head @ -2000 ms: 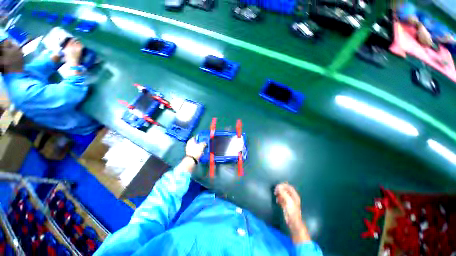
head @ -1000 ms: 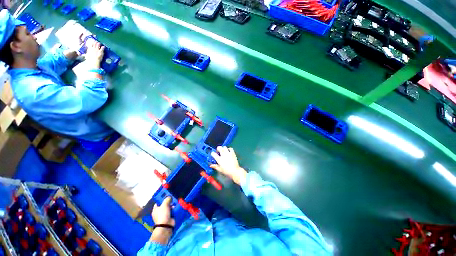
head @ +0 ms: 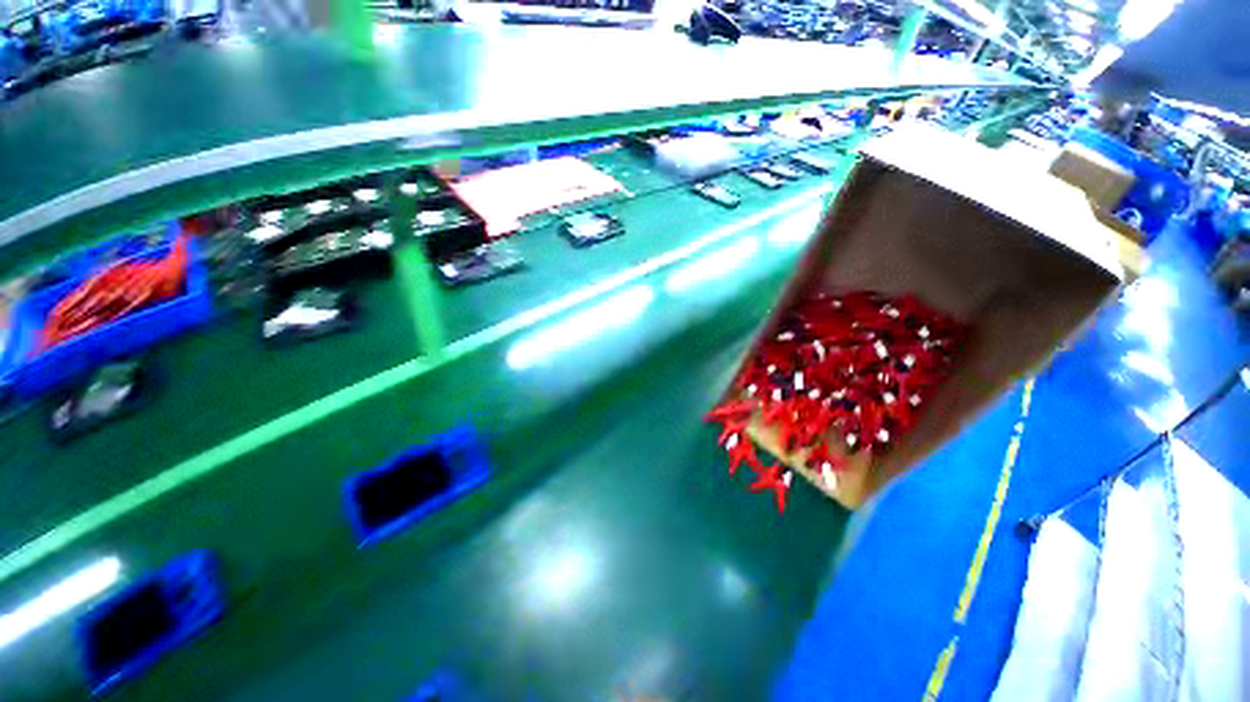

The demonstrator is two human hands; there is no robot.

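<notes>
An open brown carton (head: 1035, 206) lies tilted at the right end of the green bench (head: 617, 549). A heap of red spring clamps (head: 864, 364) fills its lower part, and a few spill over its front edge. A blue handheld device (head: 415, 483) with a dark screen lies on the bench left of the carton. Another blue device (head: 151, 617) lies at the lower left. Neither has clamps on it. Neither of my hands is clearly in view; a small blurred pale patch shows at the bottom edge.
A green rail (head: 274, 425) runs along the bench. Beyond it are a blue bin (head: 117, 343) of red clamps, dark open device halves (head: 309, 316) and a pink sheet (head: 542, 189). White-covered surfaces (head: 1056, 603) stand at the right over the blue floor.
The view has swung right to the carton. The clamped devices, the other worker and my hands have left the picture. My hands were on devices one second ago.
</notes>
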